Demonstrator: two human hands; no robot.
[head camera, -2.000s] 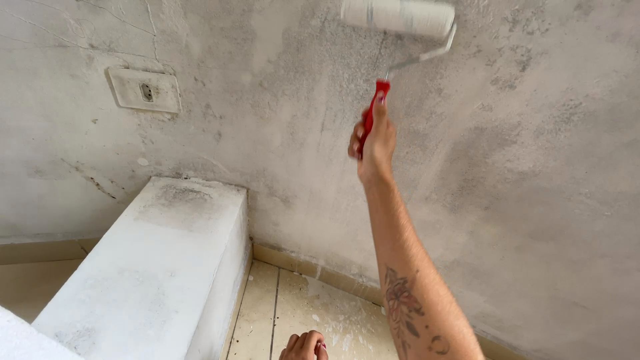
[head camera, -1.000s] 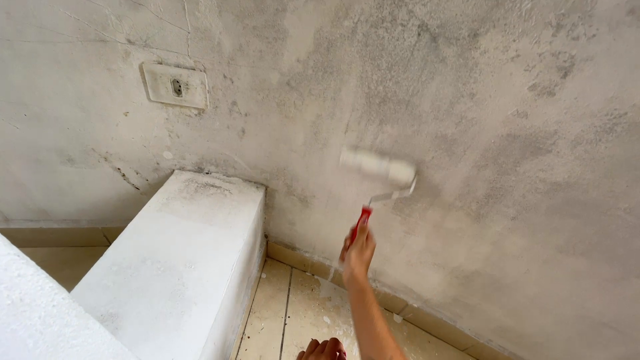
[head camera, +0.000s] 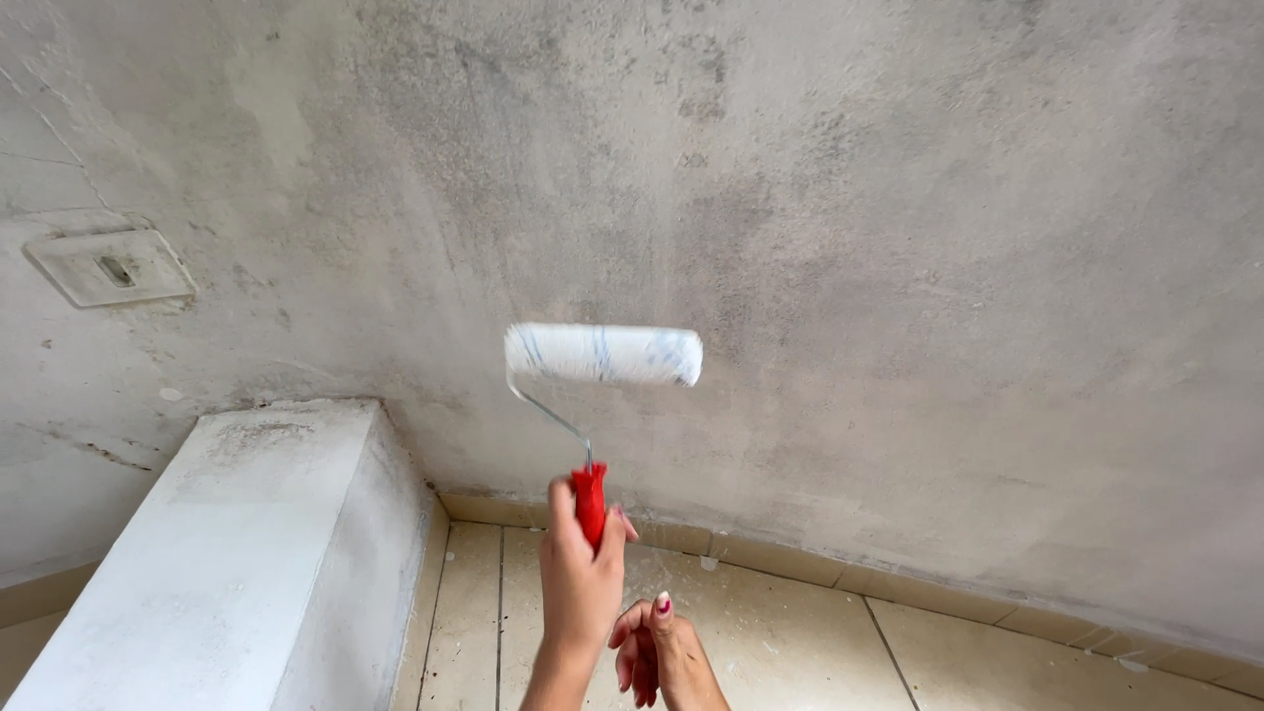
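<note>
My left hand (head camera: 583, 573) grips the red handle (head camera: 590, 504) of a paint roller, its thumb along the right side. The roller's white sleeve (head camera: 602, 354), marked with blue, lies level in front of the stained grey wall (head camera: 839, 296); whether it touches the wall I cannot tell. From the sleeve's left end the bent wire frame (head camera: 553, 415) runs down to the handle. Just below and right of the handle is my right hand (head camera: 657, 647), empty, thumb raised and fingers loosely curled.
A wall socket plate (head camera: 114, 269) sits at the left. Below it, a white block-like ledge (head camera: 207, 553) juts out from the wall. Beige floor tiles (head camera: 810, 642) with pale spots meet a tiled baseboard (head camera: 770, 555) along the wall's foot.
The roller has passed from my right hand to my left, and its wire frame now comes off the sleeve's left end instead of the right. Before that, the roller moved down the wall.
</note>
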